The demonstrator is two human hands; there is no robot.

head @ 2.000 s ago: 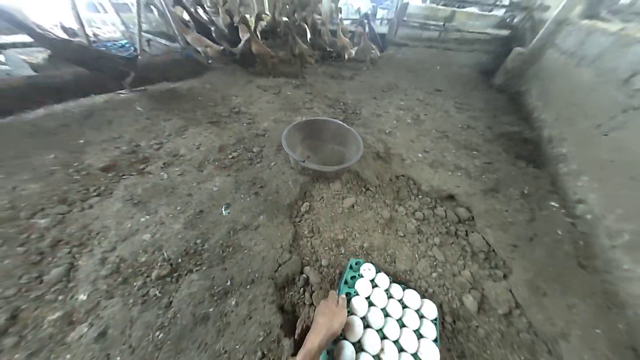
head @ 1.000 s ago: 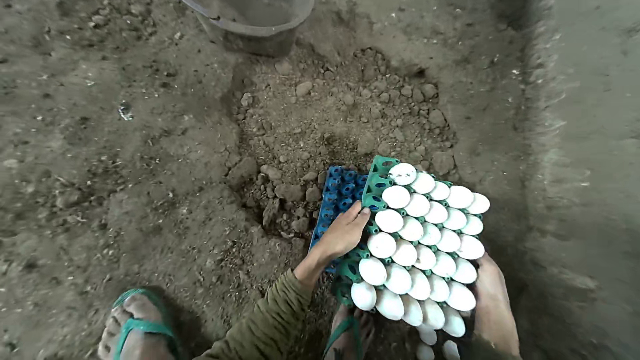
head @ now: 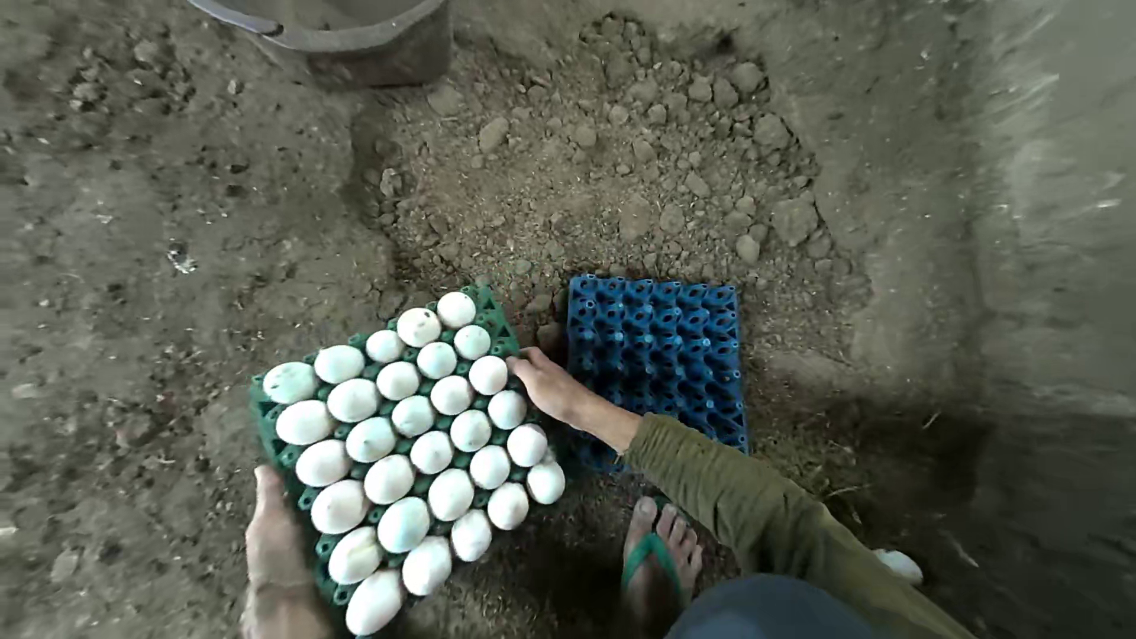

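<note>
A green plastic egg tray [head: 500,330] filled with rows of white eggs [head: 413,415] is held between my two hands, turned at an angle over the dirt floor. My left hand [head: 277,541] grips its lower left side, the fingers partly hidden by the rim. At the upper right edge, my right hand [head: 552,389] holds the tray with its fingertips. A blue plastic egg tray [head: 652,333] lies on the soil just right of that hand, its visible cups bare; my forearm in an olive sleeve covers its lower part.
A grey plastic basin [head: 382,44] stands at the upper left. Loose clods of soil [head: 635,213] lie beyond the trays. My foot in a green flip-flop [head: 655,561] is below the blue tray. A white rounded object [head: 899,566] sits beside my sleeve. A wall [head: 1065,204] runs along the right.
The green tray with eggs has moved left in my hands. The blue tray, partly covered by it one second ago, now shows mostly uncovered on its right. The view has tilted down since the earliest frame.
</note>
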